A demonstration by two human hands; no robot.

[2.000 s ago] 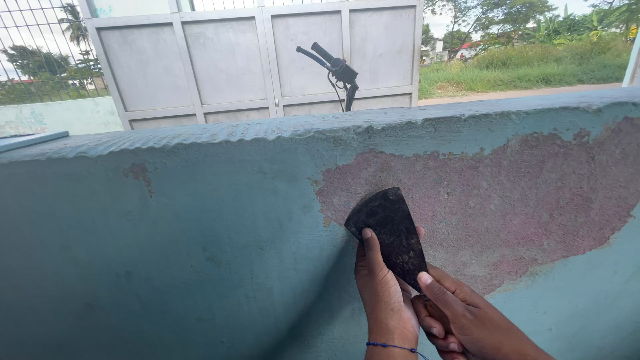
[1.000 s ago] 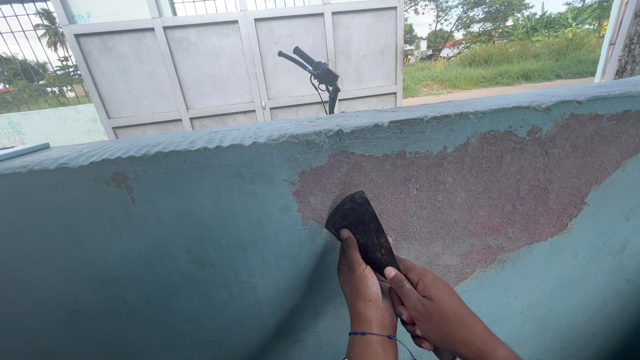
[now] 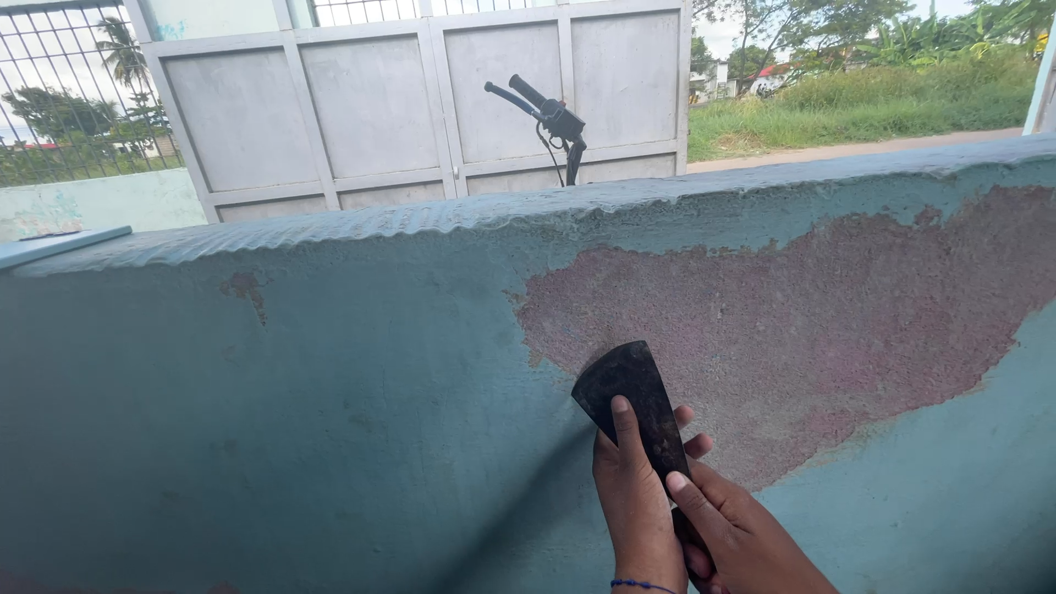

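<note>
A dark, flared metal scraper blade (image 3: 639,396) is tilted up and to the left, its wide edge at the lower left border of a bare reddish plaster patch (image 3: 775,330). My left hand (image 3: 639,503) grips the blade, thumb along its face and fingertips showing past its right side. Lower down, my right hand (image 3: 734,528) is closed around the handle, its thumb near the blade's base. Around the patch, the low wall (image 3: 330,412) wears blue-green paint. Whether the blade's edge touches the plaster cannot be told.
The wall's rough top ledge (image 3: 462,216) crosses the view, with a light blue flat object (image 3: 66,245) on its left end. Beyond it stand a motorcycle handlebar (image 3: 561,120) and a grey metal gate (image 3: 371,107). A smaller chipped spot (image 3: 246,287) marks the wall at left.
Both hands keep their hold on the scraper. The blade has shifted slightly along the patch's lower left border. The view has swung a little.
</note>
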